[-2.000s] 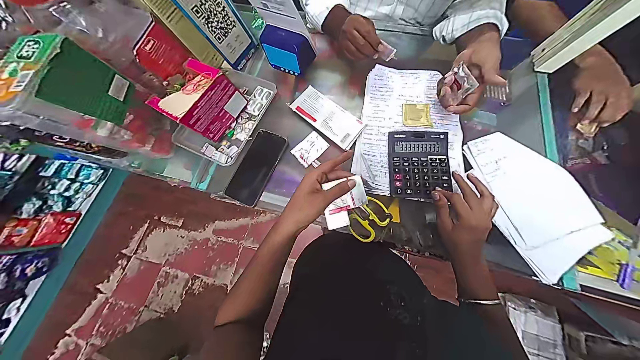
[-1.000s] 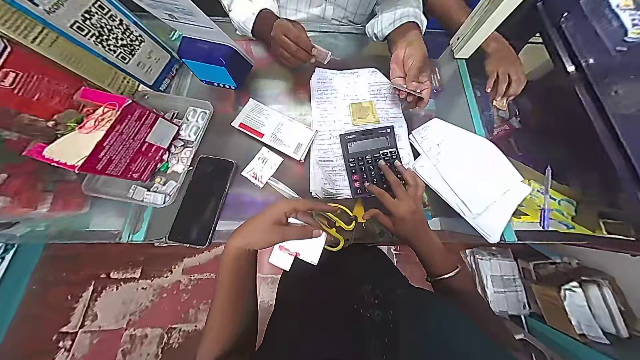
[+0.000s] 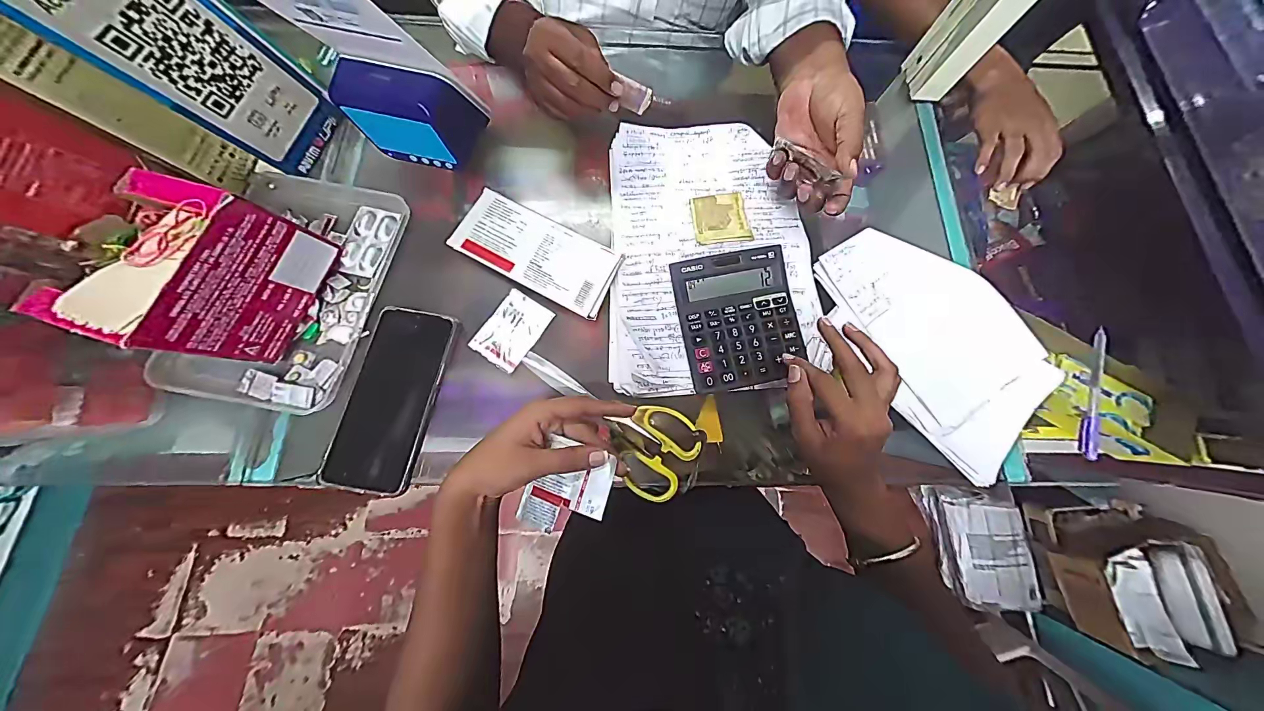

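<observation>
My left hand [image 3: 543, 449] pinches a small white and red packet [image 3: 573, 486] at the counter's near edge. Scissors with yellow handles [image 3: 660, 452] lie right beside its fingers; whether they touch is hard to tell. My right hand [image 3: 839, 400] rests its fingertips at the lower right keys of a black desk calculator [image 3: 741, 321], its fingers apart. The calculator lies on a stack of handwritten sheets [image 3: 652, 188], just below a small yellow square packet [image 3: 721, 217]. Left of the sheets are a white leaflet or flat box with a red stripe [image 3: 533, 252] and a small white packet [image 3: 512, 331].
A black smartphone [image 3: 388, 400] and a plastic tray of tablet strips [image 3: 395, 212] are on the left, near a payment code stand [image 3: 188, 74]. Across the counter, a person's hands [image 3: 818, 118] hold small items. Another person's hand [image 3: 1017, 128] is at right, beyond loose papers [image 3: 948, 336].
My left hand has lowered with the packet from beside the calculator to near the scissors. My right hand has shifted from over the calculator's keys to its lower right edge. The view has shifted.
</observation>
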